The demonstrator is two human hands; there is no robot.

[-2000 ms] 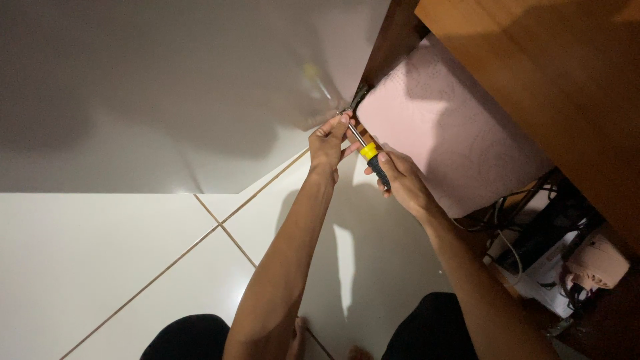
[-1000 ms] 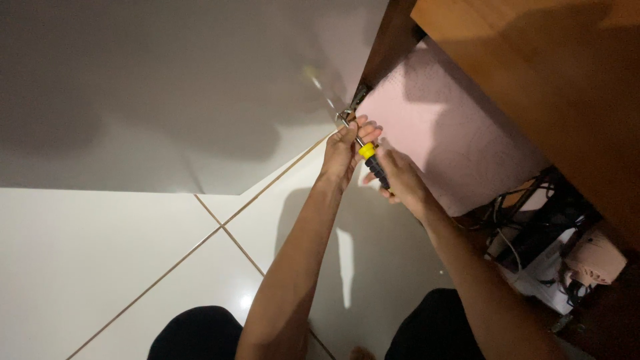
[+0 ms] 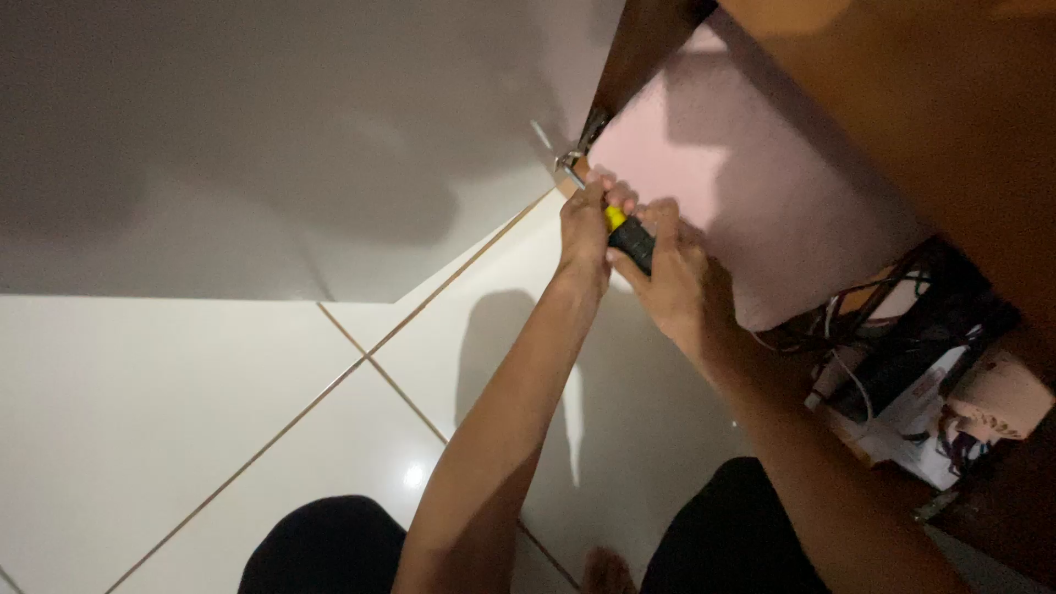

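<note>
A screwdriver (image 3: pixel 631 239) with a black and yellow handle points up and left, its metal shaft reaching a metal hinge (image 3: pixel 569 160) at the lower corner of a glossy grey door panel (image 3: pixel 247 148). My right hand (image 3: pixel 681 276) is wrapped round the black handle. Close to the yellow collar, my left hand (image 3: pixel 587 223) steadies the shaft between its fingers. The screwdriver's tip meets the hinge, though the exact contact is too small to tell. The panel shows a faint reflection of the shaft.
A pink cloth-like item (image 3: pixel 784 173) lies right of the hinge, inside a brown wooden cabinet (image 3: pixel 949 107). Tangled cables (image 3: pixel 874 305) and a pinkish plastic device (image 3: pixel 998 396) are at the lower right. Pale floor tiles (image 3: pixel 190 371) with brown joints spread below; my knees are at the bottom.
My left hand has shifted slightly down the shaft, away from the hinge, leaving more of the hinge in sight. My right hand has changed its hold on the handle.
</note>
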